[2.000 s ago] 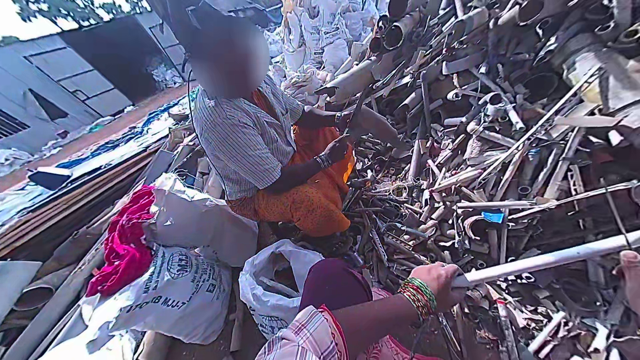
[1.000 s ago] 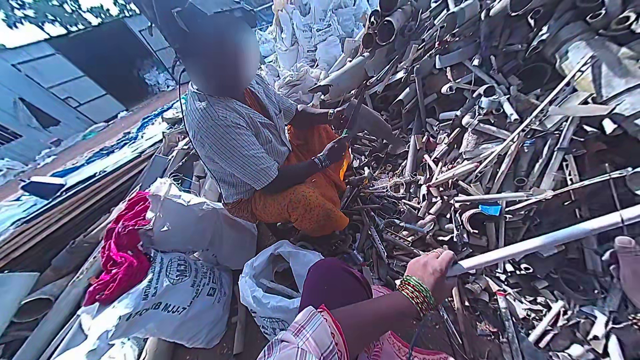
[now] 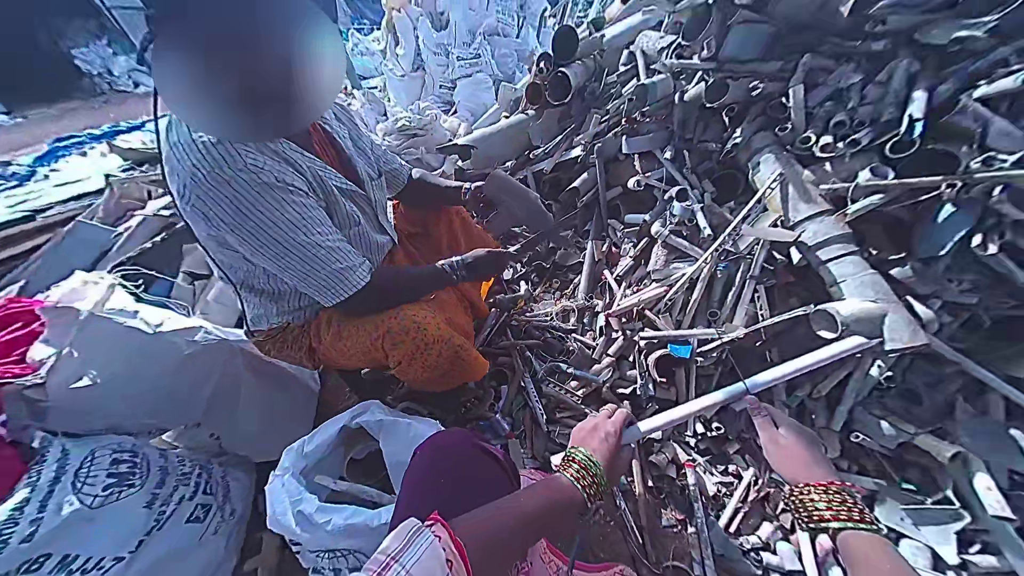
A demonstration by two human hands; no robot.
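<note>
My left hand [image 3: 602, 438], with green and gold bangles at its wrist, is closed around the near end of a white plastic pipe [image 3: 760, 382]. The pipe slants up to the right over the scrap. My right hand [image 3: 784, 440], with red and gold bangles, is just under the middle of the pipe. A thin dark strip or blade stands by its fingertips against the pipe; whether the hand grips it or the pipe is unclear. An open white woven sack [image 3: 300, 496] holding scrap is beside my knee, left of my left hand.
A person in a striped shirt [image 3: 264, 216] sits at the left, holding a dark blade and a piece of pipe. A large heap of pipe scrap [image 3: 720, 176] fills the right and back. A printed white sack [image 3: 120, 504] and a grey sack [image 3: 184, 384] lie at the left.
The view has shifted. My right hand, only partly seen at the right edge before, now shows below the pipe. The pipe's far end has come into view. My left hand still holds the near end.
</note>
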